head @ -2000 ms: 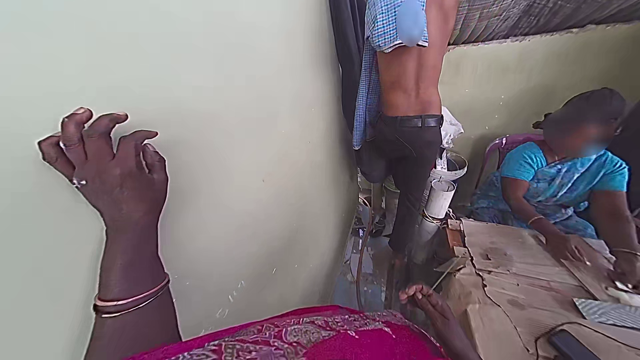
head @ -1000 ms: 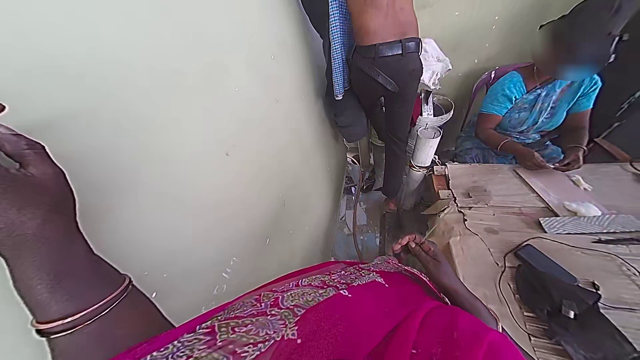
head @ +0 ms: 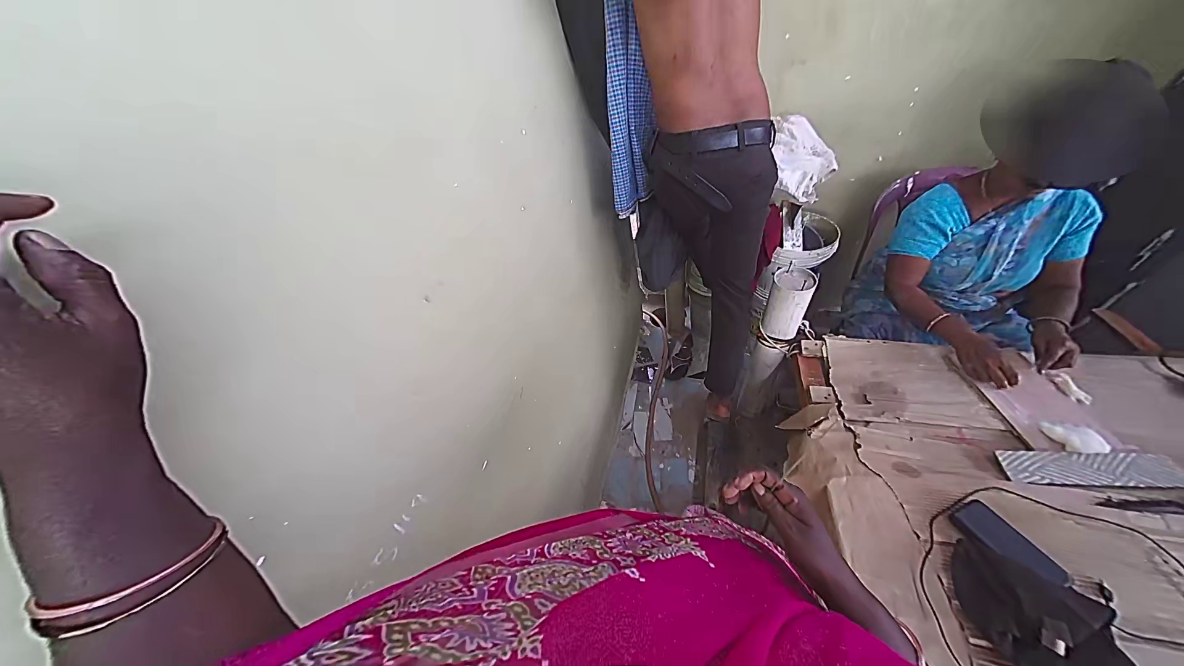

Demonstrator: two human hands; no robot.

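Observation:
My left hand [head: 69, 342] is raised at the far left in front of the pale wall, partly cut off by the frame. Its thumb stands apart from the one finger that shows, and nothing is seen in it. Bangles circle the wrist. Low in the middle, my right hand [head: 772, 495] hovers beside the near left corner of the cardboard-covered table [head: 916, 462]. Its fingers are curled; whether something small is between them cannot be told. Pink patterned cloth [head: 592, 592] lies across my front, between the two hands.
A co-worker [head: 999, 250] sits across the table, both hands at a flat board [head: 1027, 407] with white material [head: 1073, 437]. Nearer lie a striped strip [head: 1091, 468], a dark phone-like block [head: 1008, 541], black cloth [head: 1027, 601] and a cable. Another person [head: 712, 185] stands by buckets [head: 814, 240].
The view has shifted. My left hand, wholly visible two seconds ago with fingers spread, is now partly out of frame. The standing person's leg and the seated co-worker remain in about the same places.

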